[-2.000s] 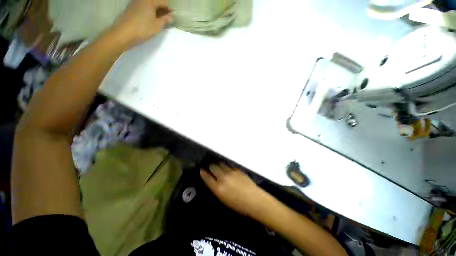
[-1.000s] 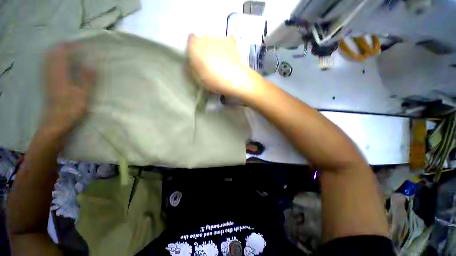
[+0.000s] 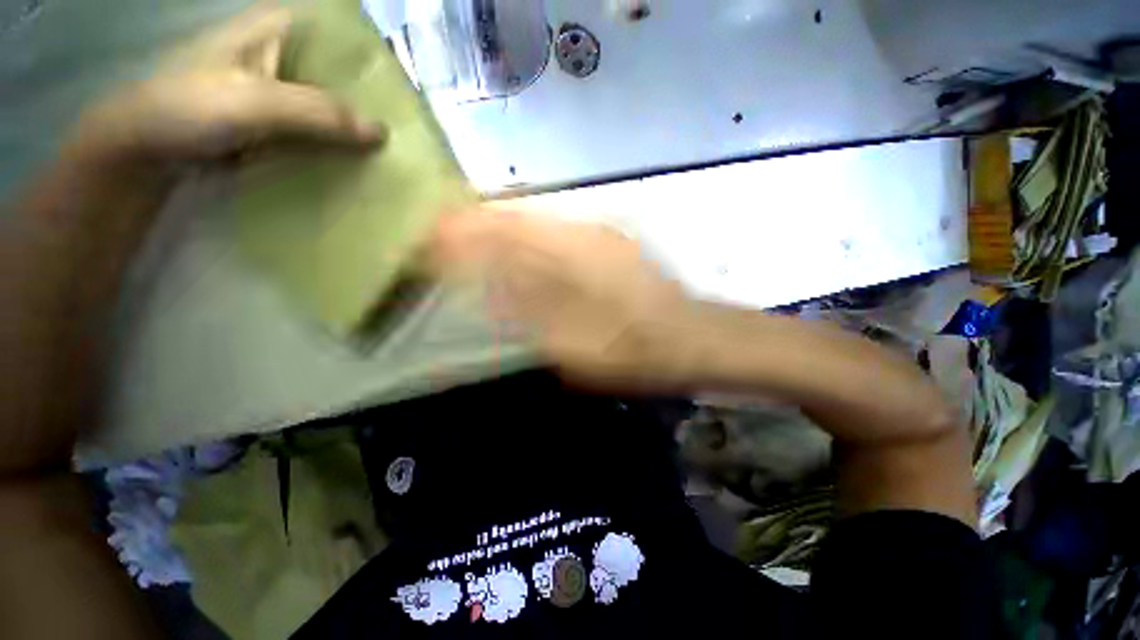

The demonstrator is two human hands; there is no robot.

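Observation:
A pale grey-green garment panel (image 3: 200, 363) lies over the left part of the table and its front edge. A yellow-green cloth piece (image 3: 363, 188) lies on the panel, its near end slightly raised and blurred. My left hand (image 3: 225, 106) is over the upper left part of the yellow-green piece, fingers spread; its grip is unclear. My right hand (image 3: 550, 281) is at the lower right edge of the piece, strongly blurred; its fingertips are hard to make out.
The machine bed (image 3: 700, 75) with a shiny cover and round disc is at the top. A yellow-orange strip holder (image 3: 990, 206) with upright olive strips (image 3: 1063, 188) is at the right end. Olive cloth (image 3: 250, 538) hangs at lower left; crumpled cloth lies beyond the front edge at right.
The yellow-green piece now shows on the panel under my hands. My right hand has come down from beside the needle area to the panel's right side. The view has shifted right and closer.

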